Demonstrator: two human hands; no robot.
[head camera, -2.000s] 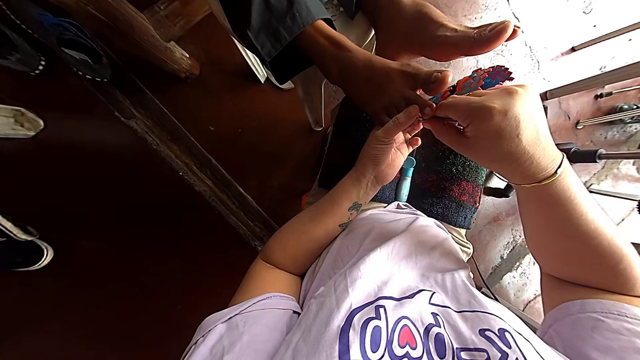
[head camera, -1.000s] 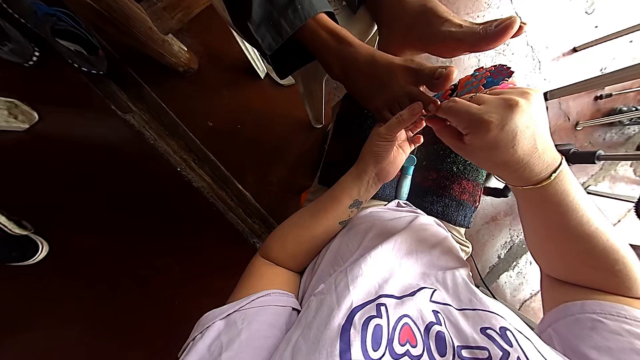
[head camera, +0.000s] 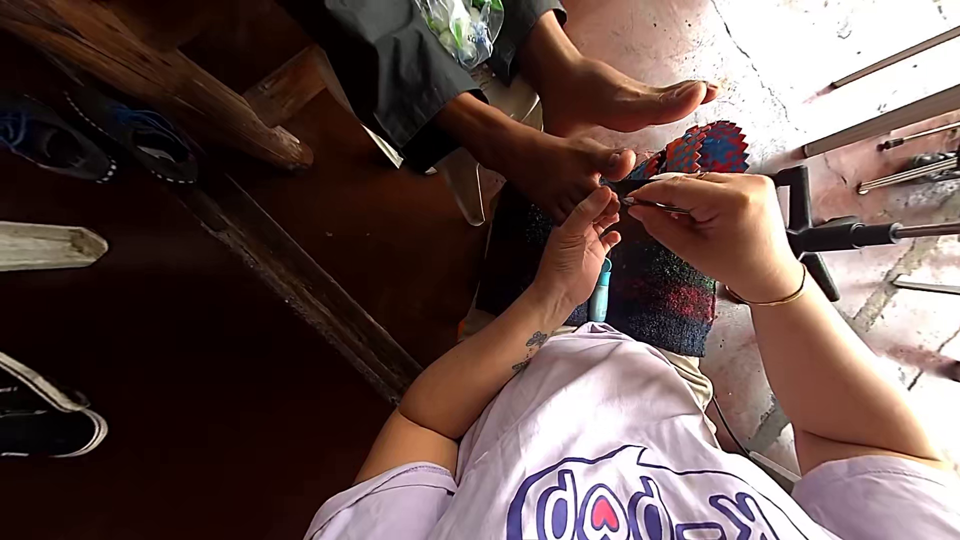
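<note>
Another person's bare foot (head camera: 532, 169) rests over a dark multicoloured cloth (head camera: 667, 292) on my lap. With thumb and fingers my left hand (head camera: 577, 247) holds one of its smaller toes. Close on the right, my right hand (head camera: 720, 225) grips a thin metal tool (head camera: 664, 206), its tip at that toe; the tool's exact kind cannot be told. A light blue tube (head camera: 600, 292) lies upright on the cloth below my left hand. Behind my right hand is a red and blue patterned item (head camera: 705, 146).
The person's other foot (head camera: 622, 101) extends above. A plastic bag (head camera: 465, 30) lies between the dark trouser legs. Wooden furniture legs (head camera: 225, 112) and sneakers (head camera: 157, 142) are at the upper left. A black stand base (head camera: 810, 232) with metal rods stands at the right.
The view has shifted upward somewhat, with the plastic bag now showing. My right hand has moved slightly back from the toes, and the thin tool in it is now visible.
</note>
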